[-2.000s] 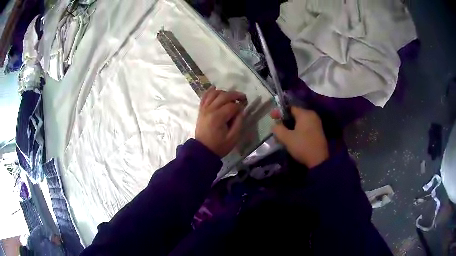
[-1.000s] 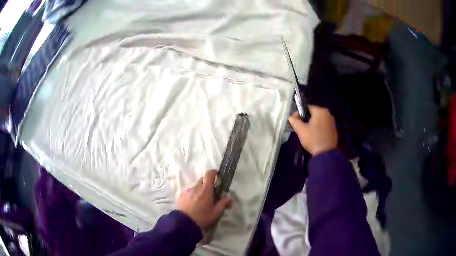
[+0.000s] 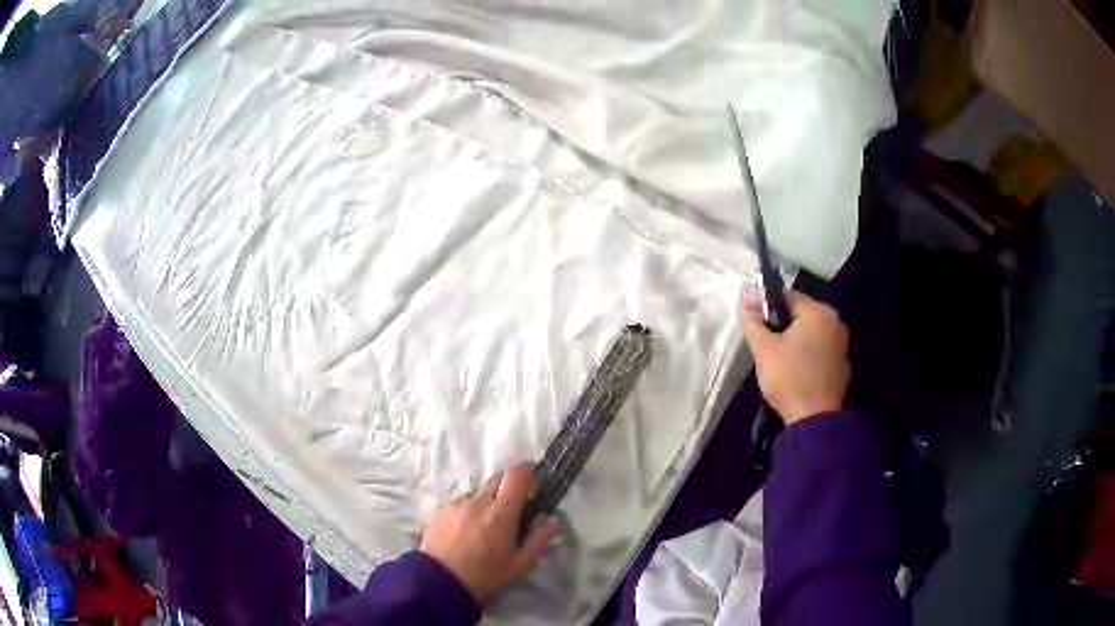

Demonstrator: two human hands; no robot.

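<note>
Off-white lining fabric [image 3: 318, 257] lies in wide, wrinkled layers over the table. My left hand [image 3: 489, 534] grips the lower end of a narrow dark fabric weight [image 3: 593, 416], which lies slanted on the cloth. My right hand [image 3: 802, 355] holds the tailor's shears [image 3: 757, 220] by the handles at the cloth's right edge. The blades point up and away over the fabric and look closed. The handles are mostly hidden in my fist.
A quilted dark panel [image 3: 144, 76] lies at the far left table corner. Purple garment pieces [image 3: 220, 526] hang below the table's left edge. An off-white offcut [image 3: 699, 575] is below the right edge. Blue [image 3: 43, 566] and red [image 3: 108, 587] objects are at lower left.
The view has turned, so the cloth and both hands sit differently in it. The weight is tilted more to the right. Both hands keep their holds on the weight and shears.
</note>
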